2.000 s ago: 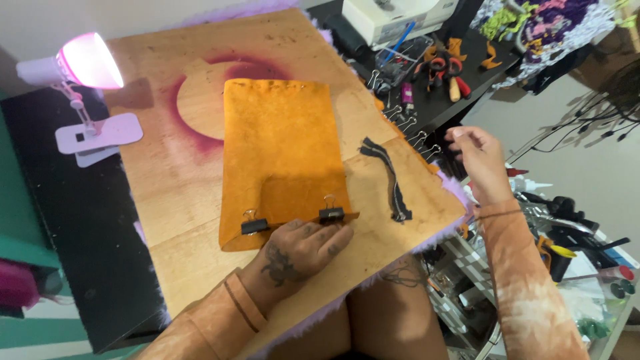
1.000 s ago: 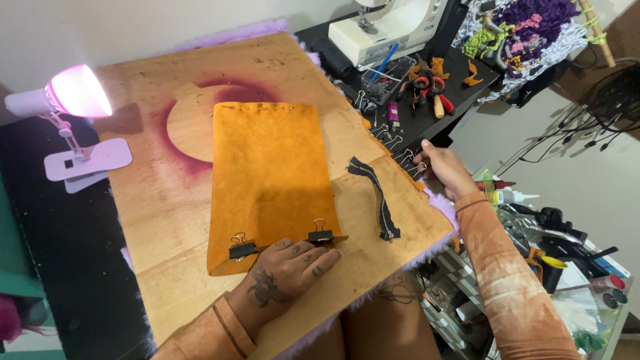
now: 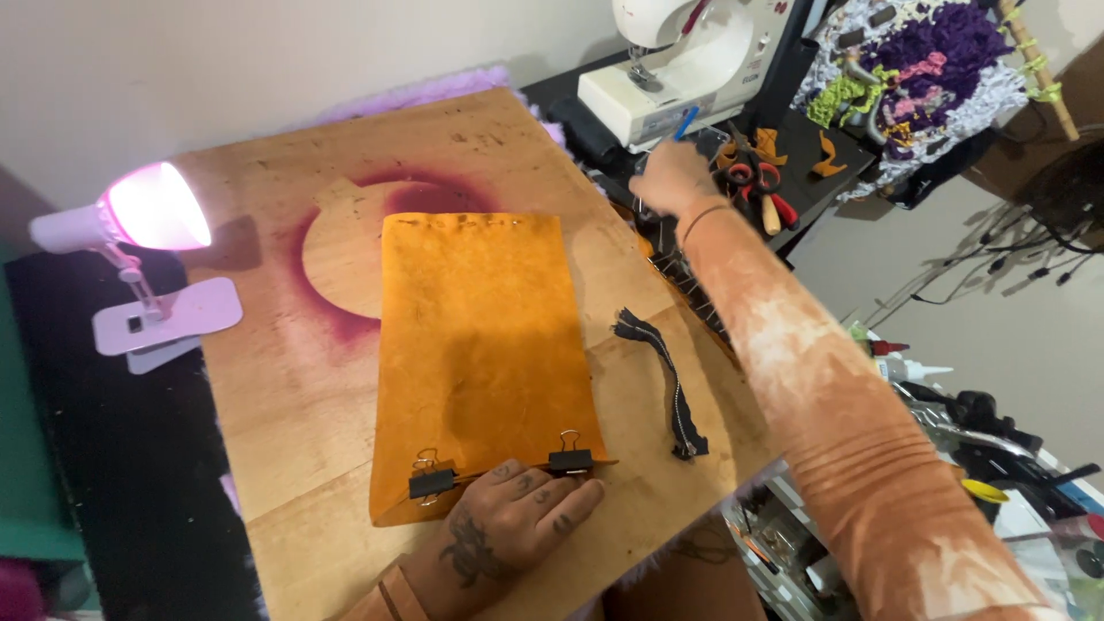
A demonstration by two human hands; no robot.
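Observation:
An orange leather panel lies flat on a wooden board. Two black binder clips, one left and one right, grip its folded near edge. My left hand rests palm down over that edge between the clips; its fingertips curl out of sight. My right hand reaches beyond the board's right edge, near a blue stick-like tool and the sewing machine; what its fingers touch is hidden. Right of the leather lies a short black zipper.
A white sewing machine stands behind my right hand. Beside it are red-handled scissors and orange leather scraps. More binder clips line the board's right edge. A clip-on lamp glows at left. Bottles crowd the lower right.
My right hand has moved from beside the binder clips at the board's right edge up toward the sewing machine. My left hand stays at the leather's near edge.

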